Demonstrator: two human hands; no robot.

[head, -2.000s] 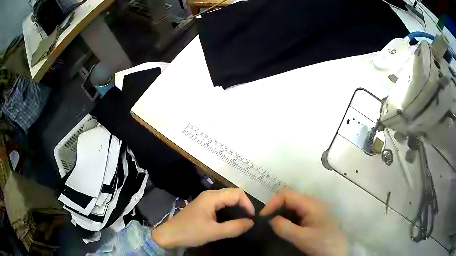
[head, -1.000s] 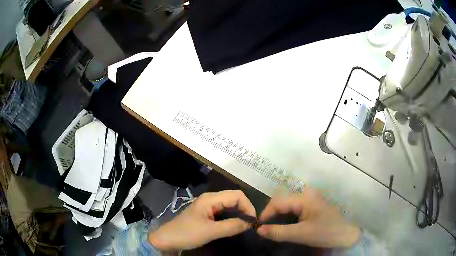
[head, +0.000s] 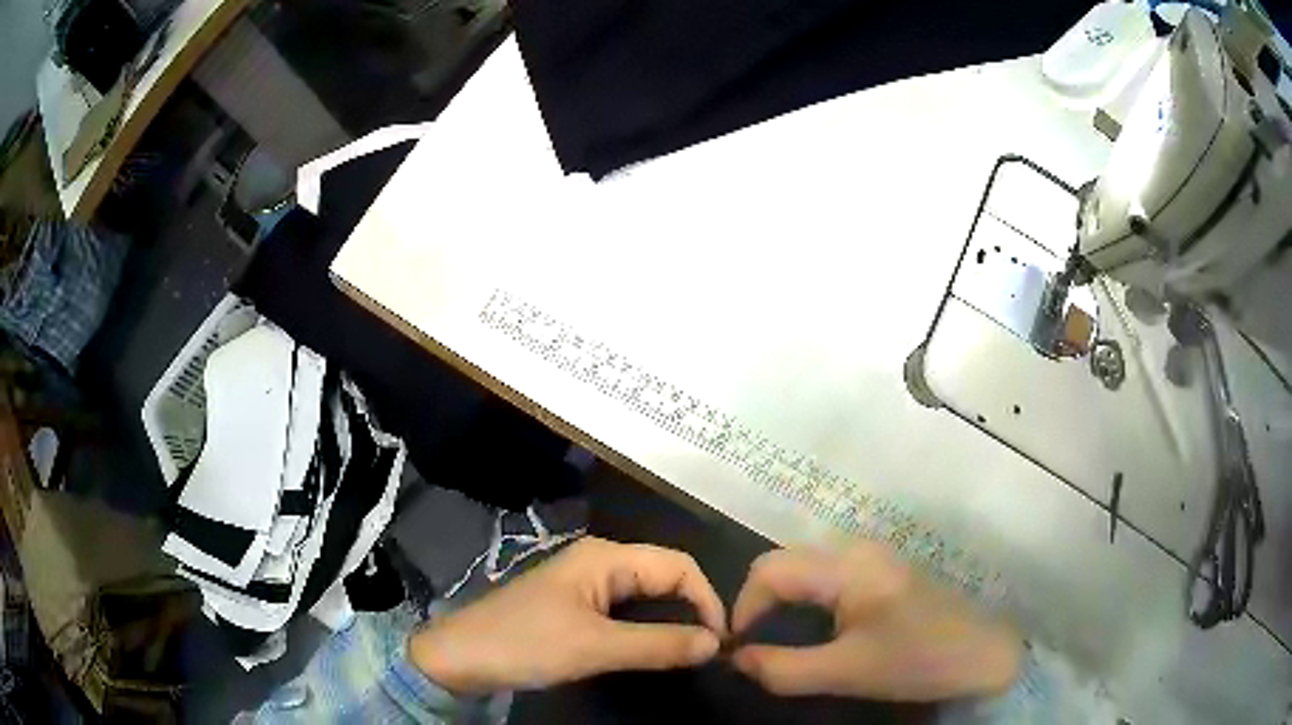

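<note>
My left hand [head: 574, 616] and my right hand [head: 871, 623] meet at the fingertips, low in the view, in front of the table's wooden front edge. Thumb and forefinger of each hand are pinched together on something tiny and dark between them; it is too small to identify. Black cloth lies below my hands. The industrial sewing machine [head: 1190, 156] stands at the right, with its needle plate [head: 1009, 276] under the head.
A large black garment panel [head: 737, 71] lies at the table's back. A white plastic basket [head: 182, 404] holds white and black cut pieces [head: 248, 460] at left. Black cloth [head: 411, 397] hangs by the table corner. Shears [head: 1230, 524] and a thin dark tool [head: 1115, 506] lie at right.
The fingertips, slightly apart at first, have come together. The view has shifted, so the table and machine sit higher in the picture.
</note>
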